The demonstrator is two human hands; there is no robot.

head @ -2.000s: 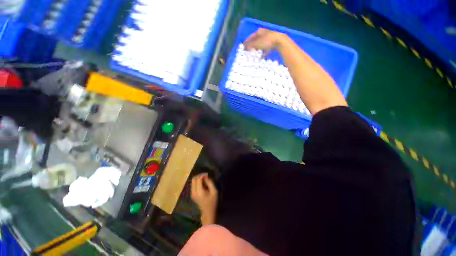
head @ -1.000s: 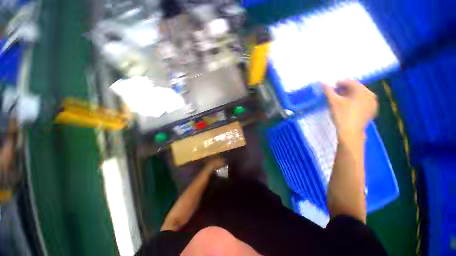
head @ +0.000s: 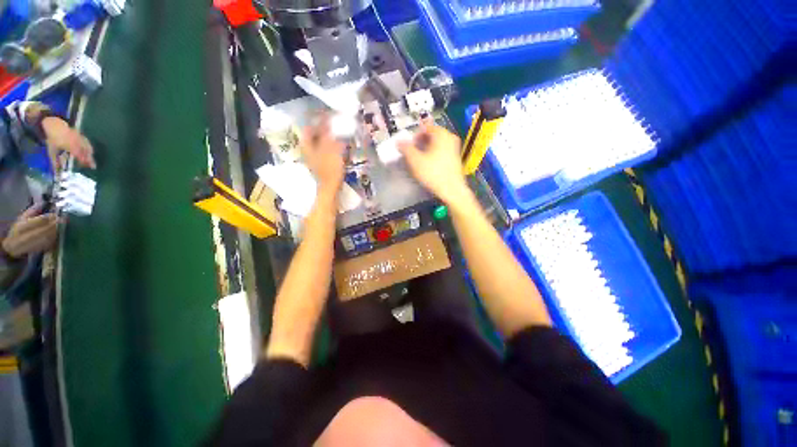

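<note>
My left hand point(head: 324, 150) is over the machine table point(head: 393, 185), at the left of the press fixture point(head: 377, 120). It is blurred, with something white at its fingertips that may be a housing. My right hand point(head: 434, 155) holds a white plug housing point(head: 396, 147) between thumb and fingers, at the right front of the fixture. A crumpled white cloth point(head: 292, 187) lies on the table left of my hands. Small light pieces lie on the brown ledge point(head: 356, 281) in front of the button panel.
Yellow-black posts point(head: 481, 138) flank the table. The red stop button point(head: 383, 234) is in the front panel. Blue trays of white parts, upper point(head: 559, 187) and lower point(head: 651, 325), stand at right. The green conveyor point(head: 166, 262) runs at left; another person's hands point(head: 68, 145) are beyond it.
Both hands have moved forward over the machine table, the right from the upper tray and the left from beside the ledge. A white housing now shows in my right hand. The view has turned.
</note>
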